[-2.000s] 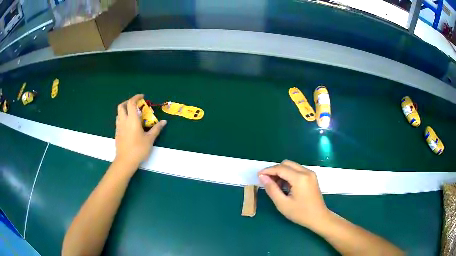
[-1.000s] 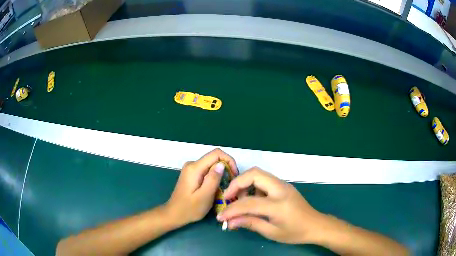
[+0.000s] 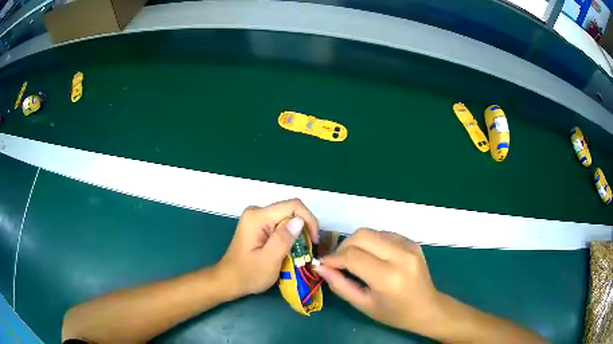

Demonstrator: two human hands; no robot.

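A yellow car body shell [image 3: 289, 293] is held open side up over the bench at the white rail. Inside it show a green circuit board [image 3: 299, 247], red wire leads [image 3: 310, 277] and a blue block [image 3: 302, 285]. My left hand [image 3: 263, 248] grips the shell's far end, thumb on top by the board. My right hand [image 3: 376, 269] pinches a tiny white connector [image 3: 316, 263] beside the board's near end. A tan piece [image 3: 327, 242] is partly hidden between the hands.
On the dark green belt lie a yellow base plate [image 3: 312, 126] straight ahead, and another base plate [image 3: 470, 126] beside a shell [image 3: 497, 133] at right. More yellow parts lie at both ends. A white rail [image 3: 168, 196] crosses before the belt. A cardboard box [image 3: 87, 21] stands beyond.
My left hand has brought the shell from the belt to the bench. My right hand has come to it and now pinches the connector, with the wires exposed. The belt parts ahead have shifted right.
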